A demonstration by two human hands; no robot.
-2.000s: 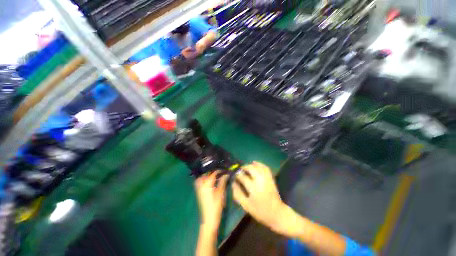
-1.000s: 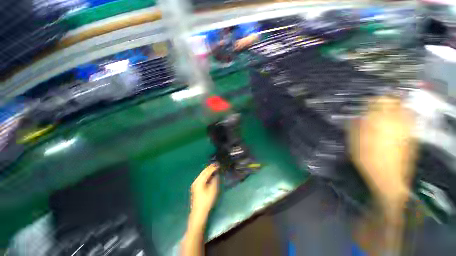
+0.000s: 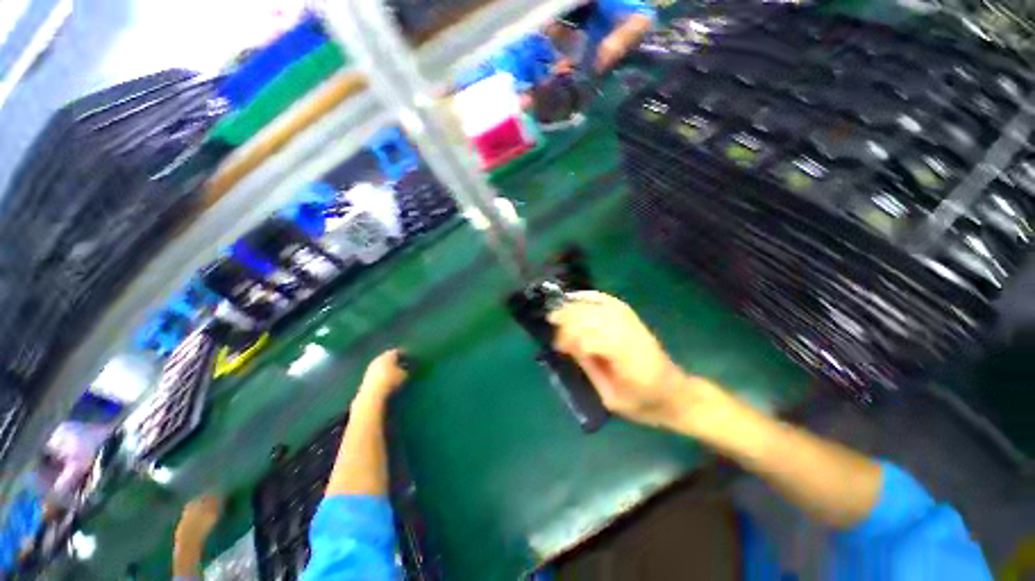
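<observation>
The black press fixture (image 3: 577, 397) stands on the green mat, its base uncovered at the front. My right hand (image 3: 613, 346) is closed over its upper part. The clamp's red grip does not show and seems hidden in that hand. My left hand (image 3: 384, 377) is left of the fixture, above the mat, with a small dark part (image 3: 403, 361) at its fingertips. Whether a part sits inside the fixture is hidden.
A tall stack of black trays (image 3: 760, 284) stands at the right. A black pocketed tray (image 3: 301, 499) lies at the lower left, partly behind my left arm. A metal post (image 3: 426, 119) rises behind the fixture. Another person's hand (image 3: 199, 524) shows at the lower left.
My right hand has moved from the tray stack side to the top of the fixture. My left hand has left the fixture and moved left with a small dark part. The view has tilted.
</observation>
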